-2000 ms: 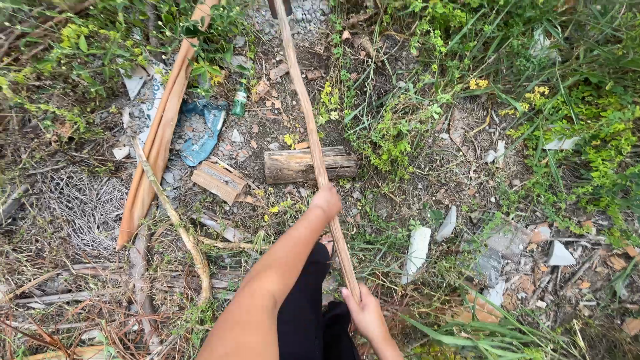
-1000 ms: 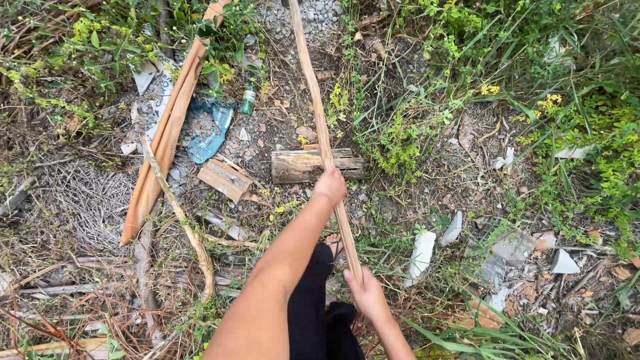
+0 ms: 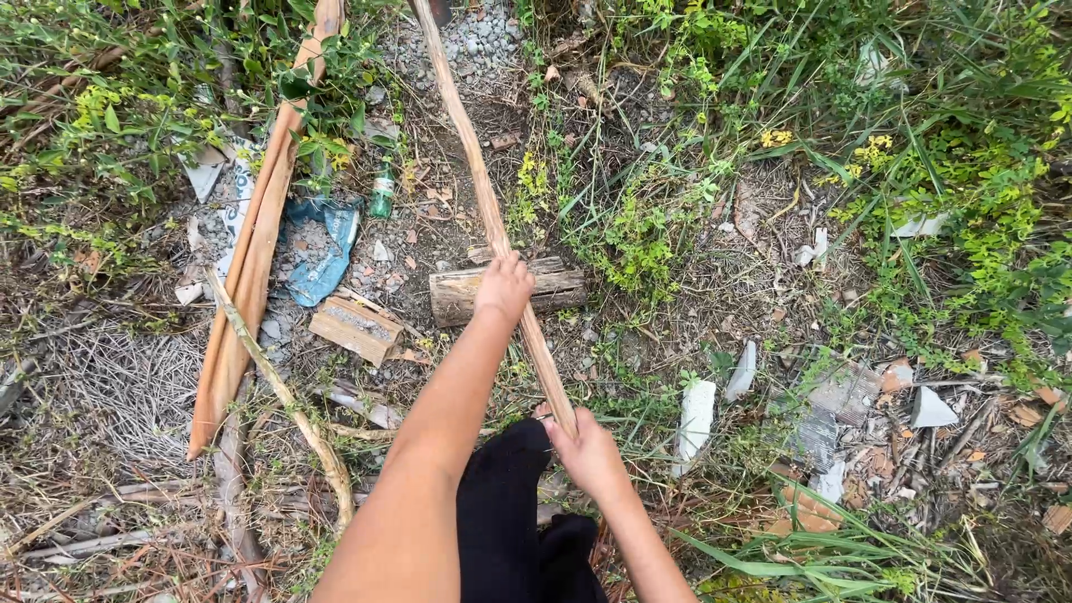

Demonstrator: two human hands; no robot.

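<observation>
A long, slightly crooked wooden handle [image 3: 475,151] runs from the top edge down to the person's legs, with part of a dark metal head [image 3: 437,12] showing at its far end. My left hand [image 3: 505,286] grips the handle near its middle, above a short split log [image 3: 466,295] that lies on the ground. Lower down, my right hand [image 3: 584,448] is closed round the near end of the handle. Whether the handle touches the log cannot be told.
Long brown curled strips [image 3: 251,251] and a crooked branch [image 3: 293,402] lie at left. Beside them are a broken brick [image 3: 356,325], torn blue plastic [image 3: 322,251] and a green bottle [image 3: 382,191]. White shards [image 3: 695,419] and rubble lie at right, among weeds.
The metal head, seen at the top two seconds ago, was out of view one second ago and partly shows again now. The handle's far end has swung left; both hands keep their hold.
</observation>
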